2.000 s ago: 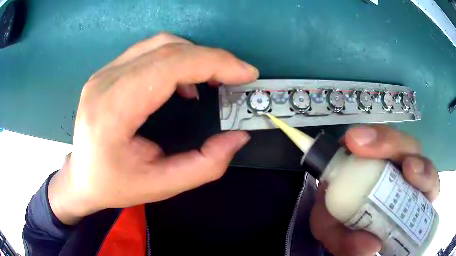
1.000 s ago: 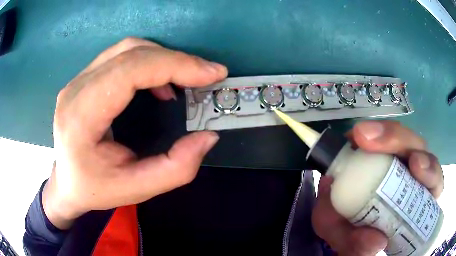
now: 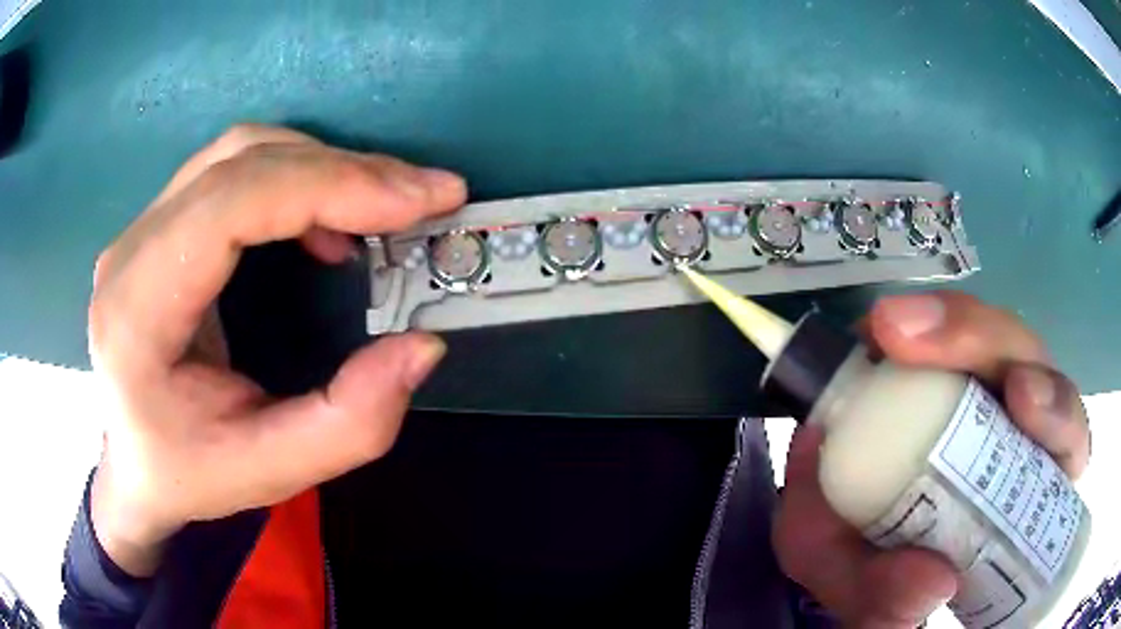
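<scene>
A long, slightly curved grey-silver strip (image 3: 639,285) with a row of several round silver components lies across the middle of the view. My left hand (image 3: 246,332) holds its left end between thumb and fingers. My right hand (image 3: 971,350) is wrapped around a cream glue bottle (image 3: 885,430) with a white printed label and black collar. The pale yellow nozzle (image 3: 738,313) points up and left, its tip at the lower edge of the third round component (image 3: 679,235) from the left. A thin red wire runs along the strip's upper side.
The green worktop (image 3: 553,86) spreads behind and around the strip. A black object (image 3: 12,98) is cut off by the left edge. A thin dark tool (image 3: 1109,215) with a pointed end lies at the right edge. The wearer's dark and red clothing shows below.
My left hand and the strip have moved left. The nozzle tip has gone from the first round component to the second and now the third. The bottle has shifted only slightly right.
</scene>
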